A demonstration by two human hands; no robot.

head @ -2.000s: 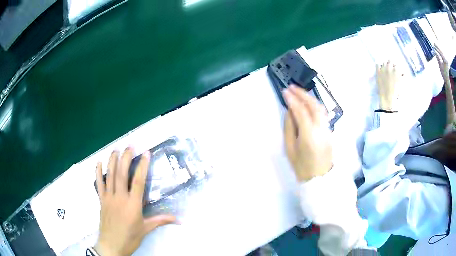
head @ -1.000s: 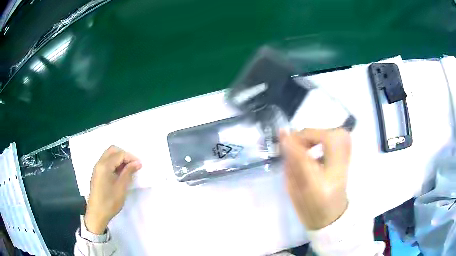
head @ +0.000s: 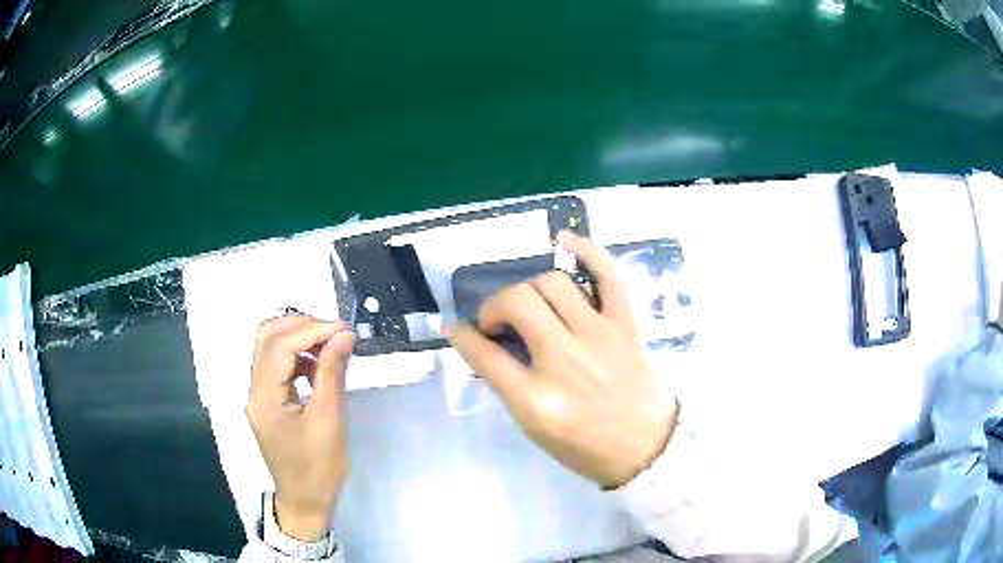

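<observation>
A black phone frame (head: 385, 275) with a large open window lies tilted over the white foam sheet, between my hands. My left hand (head: 302, 385) pinches at its lower left corner, where clear bag film seems to show; how far the film covers the frame I cannot tell. My right hand (head: 561, 363) holds the frame at its right end, fingers over the edge. A shiny clear plastic bag with dark parts under it (head: 657, 288) lies just right of and partly behind my right hand. A whitish sheet or bag pile (head: 429, 462) lies below my hands.
The stack of black frames (head: 877, 258) stands on the white foam sheet (head: 759, 374) at the right. The green conveyor belt (head: 440, 99) runs along the far side. A white board with dark dots (head: 39, 429) is at the left edge. Another person's pale blue sleeve (head: 946, 429) is at the lower right.
The dark frame swinging blurred in my right hand is now low between both hands. My left hand has moved right to its corner. The view has turned since two seconds ago.
</observation>
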